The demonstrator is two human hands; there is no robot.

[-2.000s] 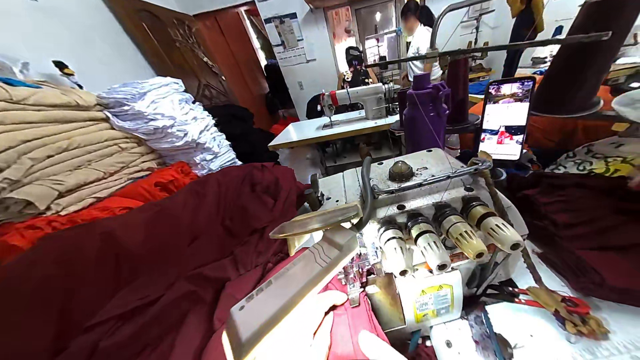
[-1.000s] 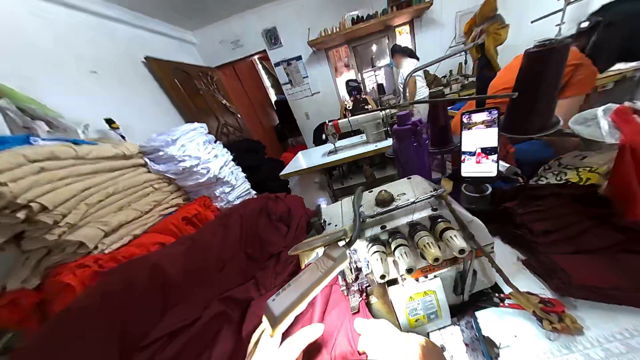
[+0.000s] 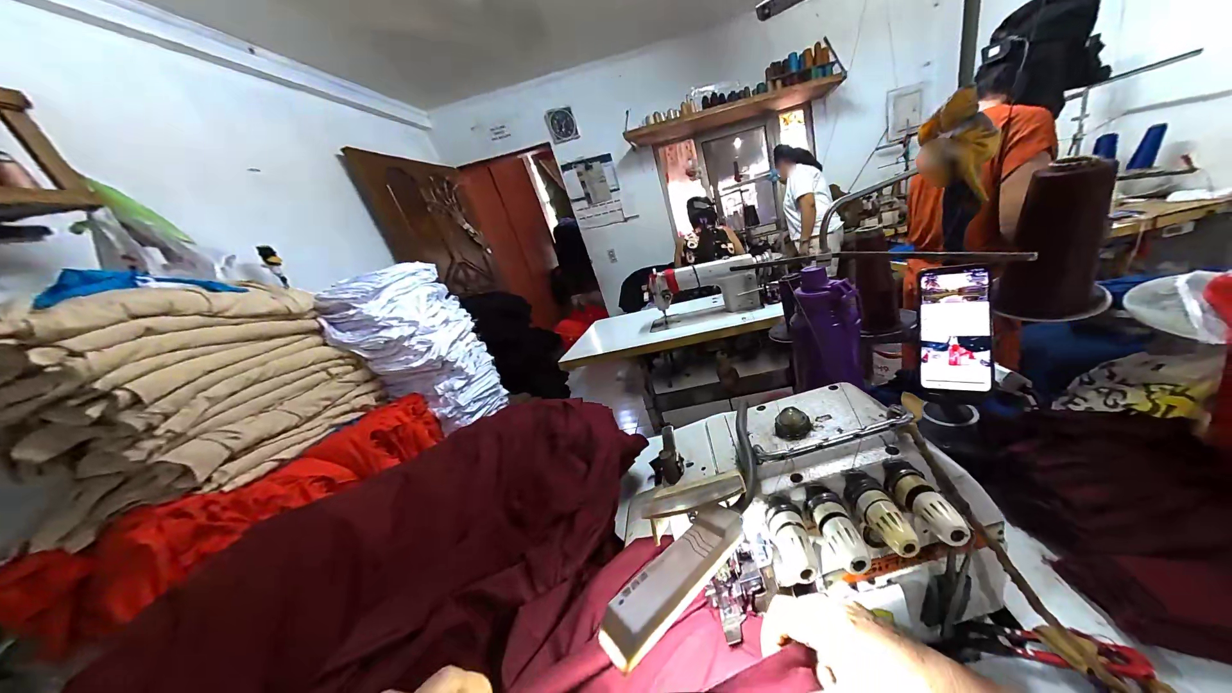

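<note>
Maroon fabric (image 3: 404,539) lies heaped on the left and runs under the presser foot (image 3: 733,616) of an overlock sewing machine (image 3: 712,443). My right hand (image 3: 857,640) is just right of the presser foot, its fingers closed on a fold of the fabric. Only a small part of my left hand (image 3: 452,680) shows at the bottom edge, by the fabric; its fingers are mostly cut off. A slim lamp-like bar (image 3: 671,587) juts over the fabric left of the needle area. Several tension dials (image 3: 871,515) line the machine's front.
Beige folded cloth (image 3: 212,375), white cloth (image 3: 409,337) and red cloth (image 3: 289,481) are stacked left. Red-handled scissors (image 3: 1088,650) lie right of the machine. A phone (image 3: 955,332), purple bottle (image 3: 826,332) and thread cone (image 3: 1059,231) stand behind. Several people are farther back.
The view has swung upward. My left hand, near the bar's lower end a second ago, has moved down to the bottom edge. My right hand now has a fold of fabric in its fingers.
</note>
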